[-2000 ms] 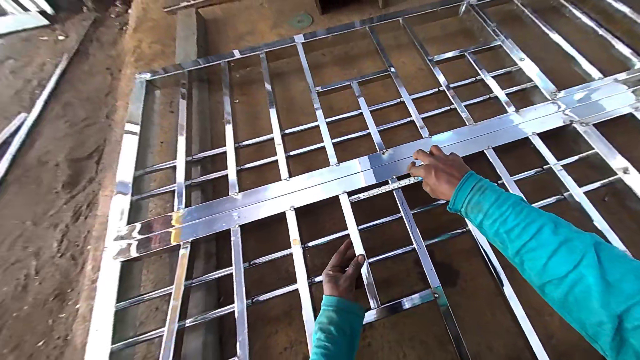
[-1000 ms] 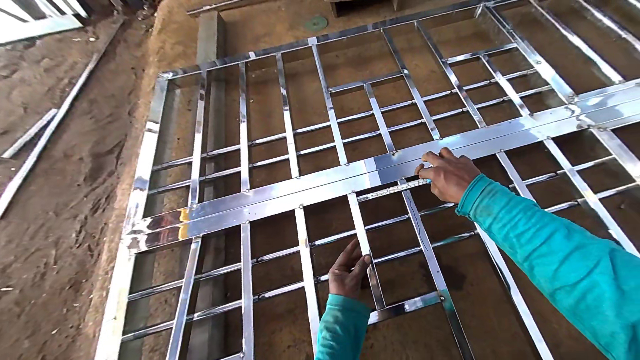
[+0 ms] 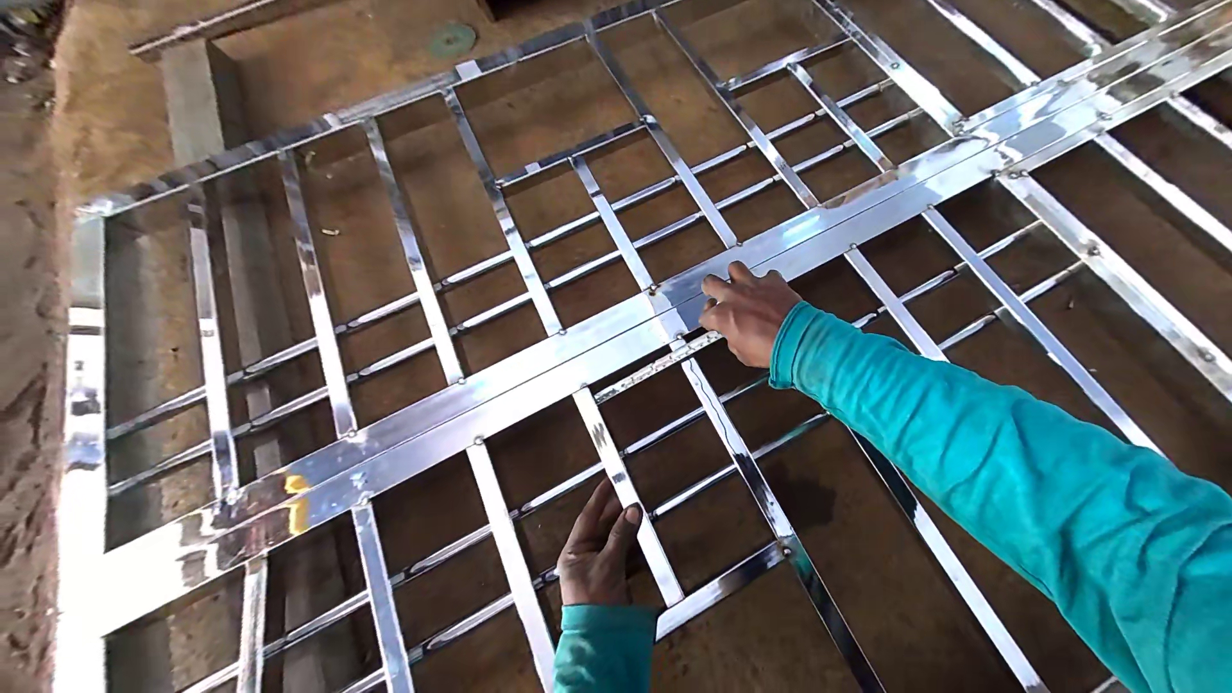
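Observation:
A welded frame of shiny metal square tubes (image 3: 539, 370) fills most of the view, with a wide double rail running diagonally across it. My right hand (image 3: 749, 310) is at the lower edge of that rail, its fingers closed on the end of a steel ruler (image 3: 656, 368). The ruler lies just below the rail, spanning between two narrow bars. My left hand (image 3: 599, 549) grips a short narrow bar (image 3: 630, 500) below the rail, thumb on the near side, some fingers hidden behind it. Both sleeves are teal.
Thin round rods (image 3: 577, 221) cross the bars in pairs. Beneath the frame at the left runs a grey beam (image 3: 197, 106) on the brown floor. A flat round disc (image 3: 452, 39) lies beyond the top edge. Loose dirt borders the floor at far left.
The view has shifted nearer to the frame. Both hands keep about the same places on it, the right at the ruler and the left at the short bar.

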